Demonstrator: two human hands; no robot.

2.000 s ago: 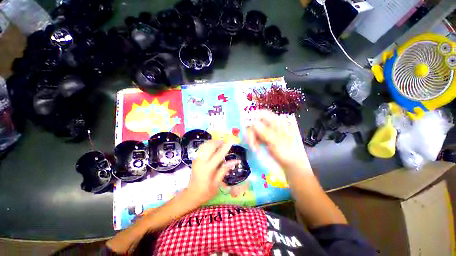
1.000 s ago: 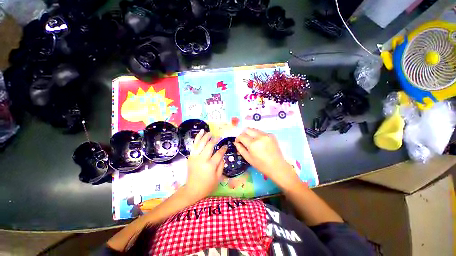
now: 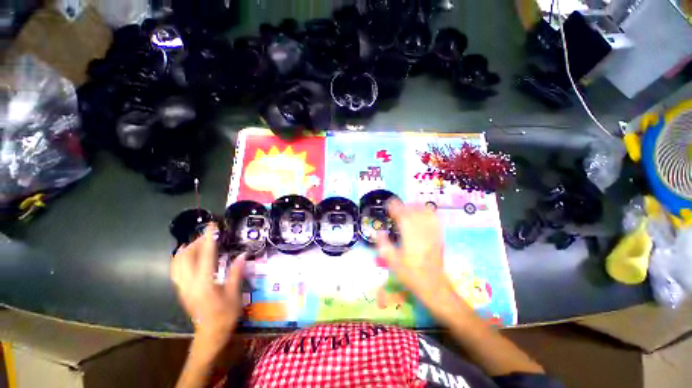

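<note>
Several glossy black housings stand in a row across the illustrated mat [image 3: 474, 258]; one middle housing [image 3: 293, 223] shows its inner fittings. My left hand [image 3: 203, 284] is at the left end of the row, its fingers at the near edge of the leftmost housing [image 3: 190, 226], which sits off the mat's left edge. Whether it grips that housing is not clear. My right hand [image 3: 416, 246] is at the right end, its fingertips beside the rightmost housing [image 3: 376, 215]; it is blurred and its grip cannot be told.
A pile of red and dark wired parts [image 3: 467, 167] lies at the mat's upper right. Small black fittings [image 3: 565, 204] lie right of it. A black housing heap [image 3: 296, 57] stands beyond the mat. A yellow squeeze bottle [image 3: 628, 255], fan [image 3: 677, 155] and plastic bag [image 3: 38, 129] are at the sides.
My left hand has moved left to the row's far end. The housing that was between my hands now stands at the row's right end. The view has shifted left.
</note>
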